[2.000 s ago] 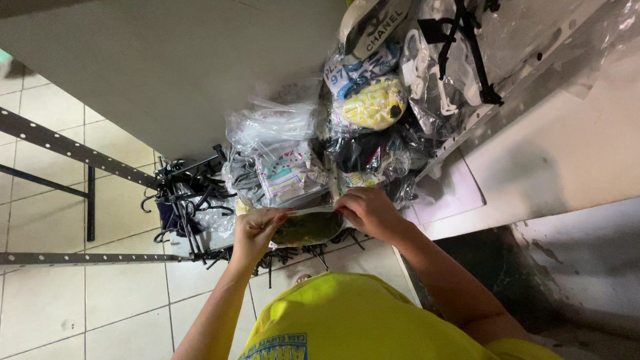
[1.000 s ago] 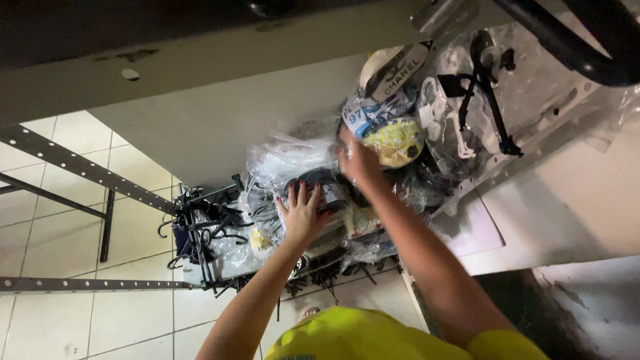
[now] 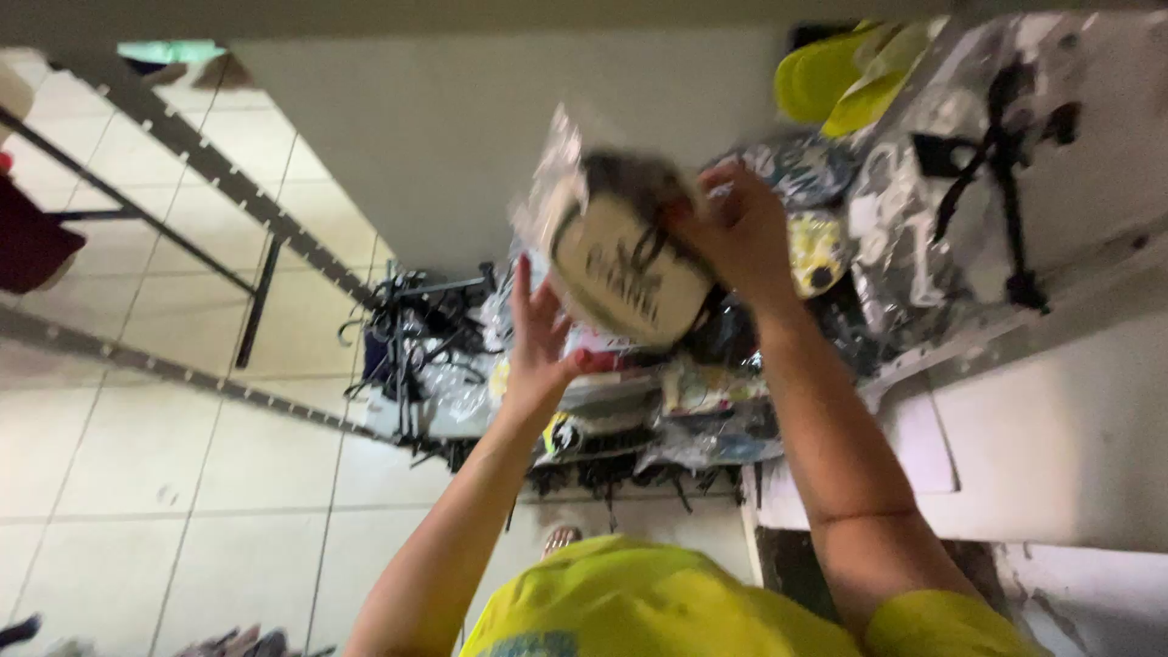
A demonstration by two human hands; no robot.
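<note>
My right hand [image 3: 735, 228] grips the upper right side of a cream and dark cap [image 3: 630, 265] with printed lettering, blurred by motion, with clear plastic wrap at its left. Beside the cap's lower left edge is my left hand [image 3: 538, 333], fingers spread and apparently holding nothing. Under and around both hands lie plastic-wrapped items on a shelf. A yellow patterned wrapped item [image 3: 815, 251] lies just right of my right hand, and a dark patterned one [image 3: 794, 169] is above it.
Black hangers [image 3: 411, 356] crowd the shelf's left end. Perforated metal uprights [image 3: 228, 187] cross the left side. Yellow caps [image 3: 826, 82] lie at the upper right, near black and white hangers [image 3: 1004, 182] in plastic. Floor tiles [image 3: 246, 493] show at lower left.
The cream cap, lying at the top of the pile before, is now lifted in my right hand, lower and to the left. My left hand has come off the wrapped items. Yellow caps have come into view.
</note>
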